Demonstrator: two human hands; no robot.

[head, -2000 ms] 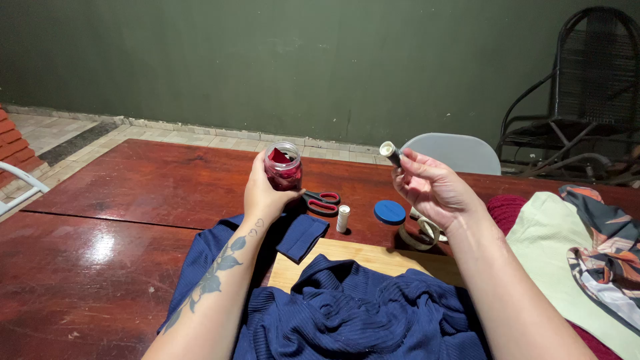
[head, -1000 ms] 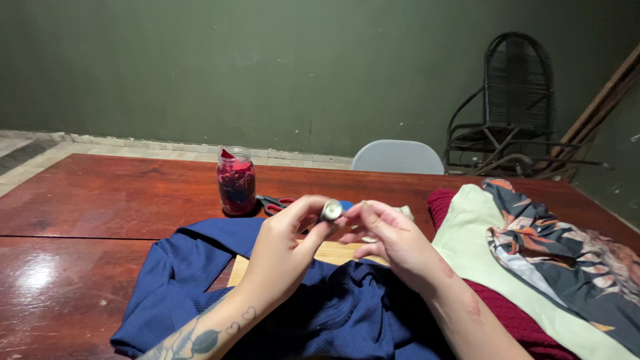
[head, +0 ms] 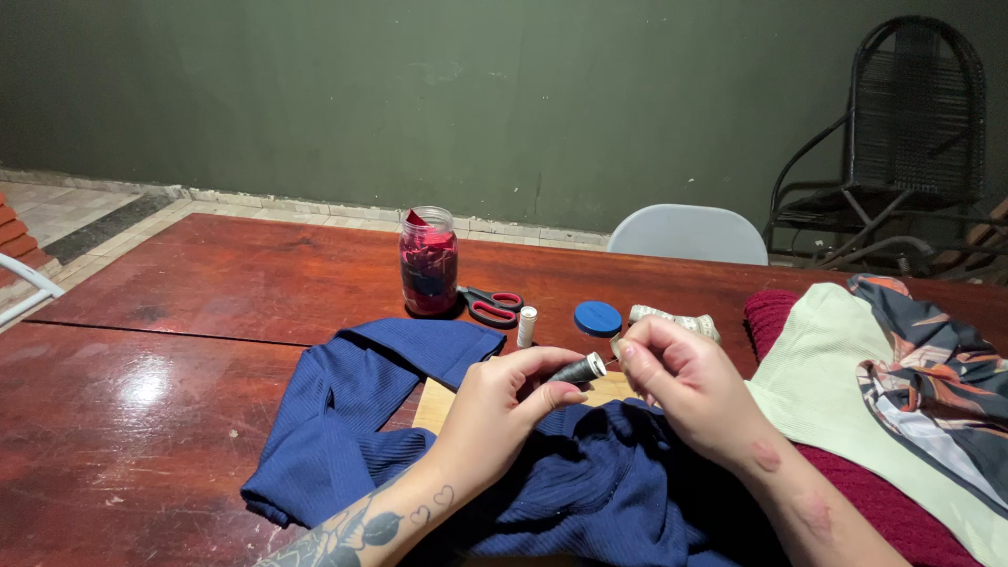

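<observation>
My left hand [head: 512, 402] holds a spool of dark thread [head: 579, 370] with its white end toward my right hand. Fingertips of my right hand [head: 677, 378] are pinched just beside that end, on something small and pale that I cannot make out. Below both hands a navy ribbed garment [head: 583, 488] lies bunched over a wooden board [head: 435, 405]. Beyond them stand a glass jar of fabric scraps [head: 429, 264] without a lid, scissors with black and red handles [head: 494, 305], an upright white spool [head: 527, 327], a blue lid [head: 598, 318] and a rolled measuring tape [head: 669, 319].
Folded clothes, pale green [head: 823, 370], dark red [head: 768, 319] and floral [head: 929, 362], lie on the right of the wooden table [head: 315, 260]. Past its far edge are a light grey chair back [head: 689, 232] and a black corded chair [head: 917, 126] by the green wall.
My left hand let go of the jar, which stands on the table, and now has the dark spool that my right hand held at first. Both hands have come together.
</observation>
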